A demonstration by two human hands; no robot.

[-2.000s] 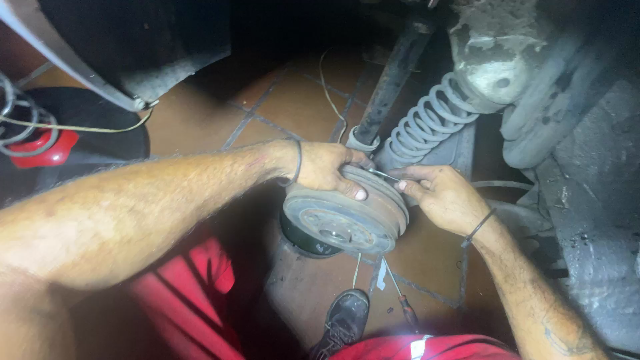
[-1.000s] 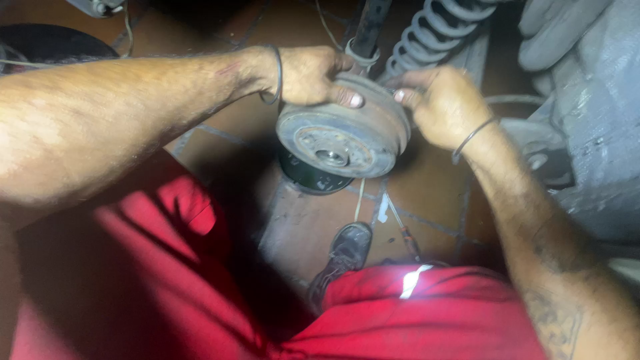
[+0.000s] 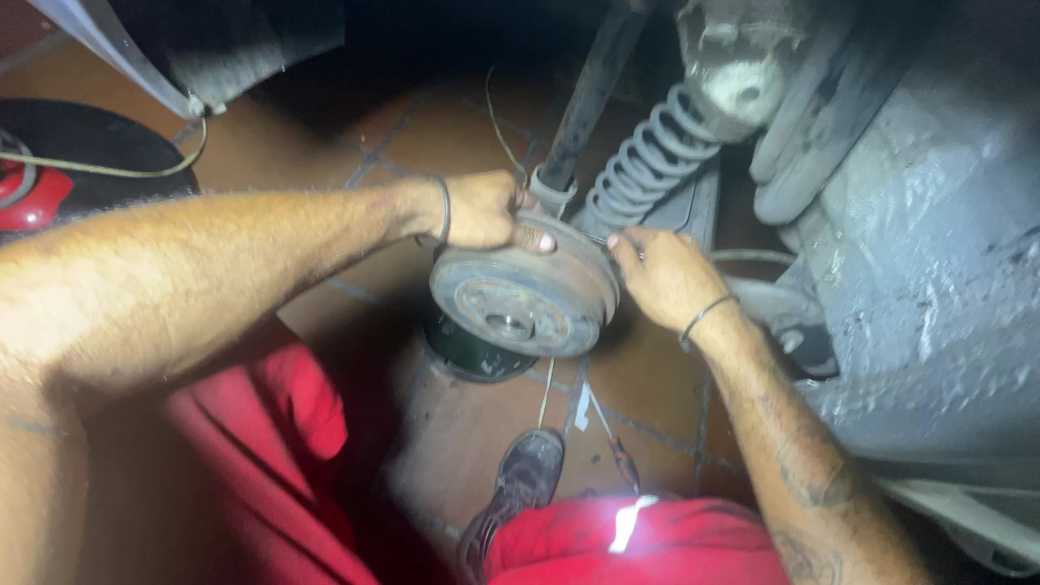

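A worn brake drum [image 3: 520, 284] sits in the middle of the view, its hub bore facing toward me. My left hand [image 3: 487, 213] grips the top of its rim, thumb on the outer face and fingers behind, hidden. At the drum's right rear edge is my right hand [image 3: 662, 264], its thumb and forefinger pinched on a thin metal piece [image 3: 597, 240] that is mostly hidden. A shock absorber [image 3: 581, 122] rises behind the drum. To its right stands a grey coil spring [image 3: 650, 158].
Below the drum is a dark round container [image 3: 479, 357]. A screwdriver [image 3: 624, 463] lies on the tiled floor beside my shoe [image 3: 532, 463]. The grey car underbody [image 3: 926, 268] fills the right side. A cable [image 3: 122, 171] hangs at the upper left, near a red object [image 3: 36, 199].
The view dipped, then rose again. Both hands stay at the drum, the left on its top and the right at its right rear edge.
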